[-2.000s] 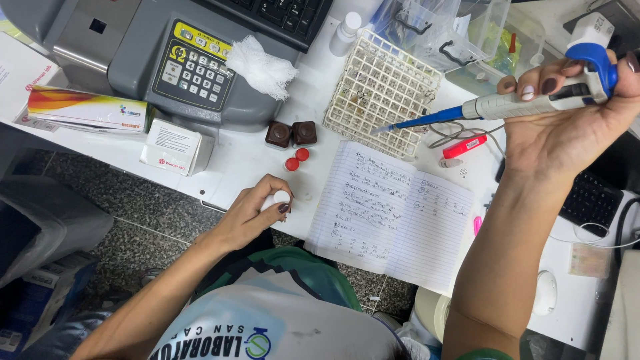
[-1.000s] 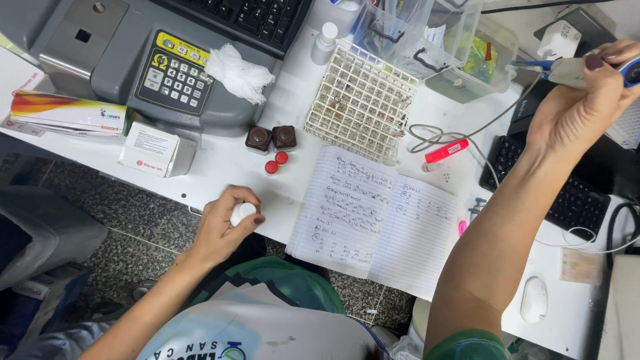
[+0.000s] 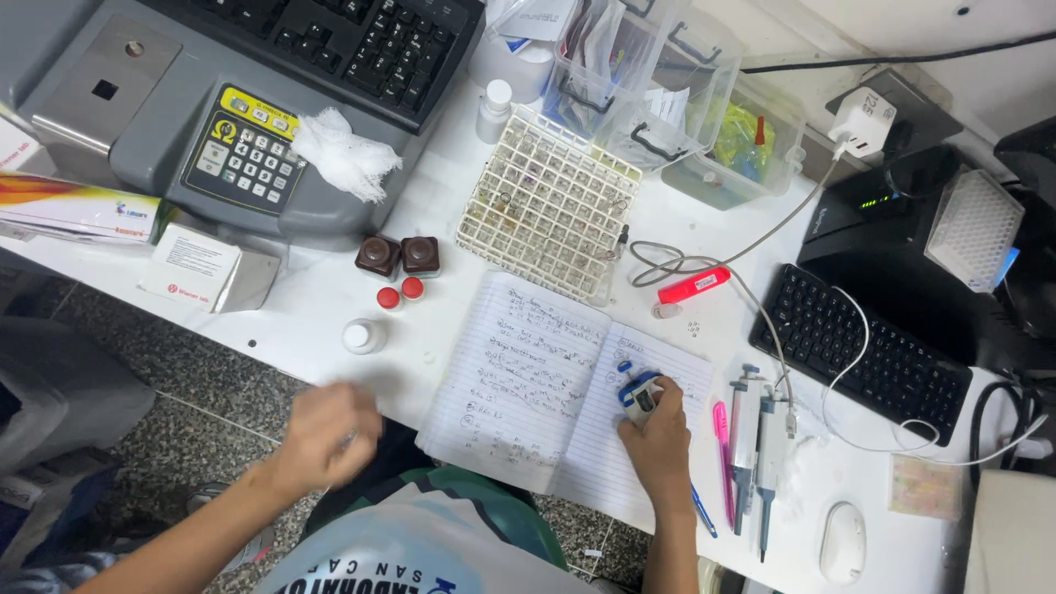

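Observation:
My right hand is closed around a blue-and-white micropipette over the right page of an open, handwritten notebook. My left hand, blurred, hovers at the bench's front edge with its fingers curled; whether anything is inside them cannot be told. Just beyond it stands a small white capped bottle. Behind that bottle are two red caps and two dark brown square bottles. A white wire test-tube rack holding tubes lies past the notebook. Two more micropipettes lie right of my right hand.
An analyzer with a keypad carries gauze and a keyboard. Boxes sit at left. Clear plastic bins, a red marker, a looping cable, a second keyboard and a mouse occupy the right.
My right hand has brought the micropipette from the upper right down over the notebook. The white bottle, held by my left hand before, now stands on the bench, and that hand has drawn away.

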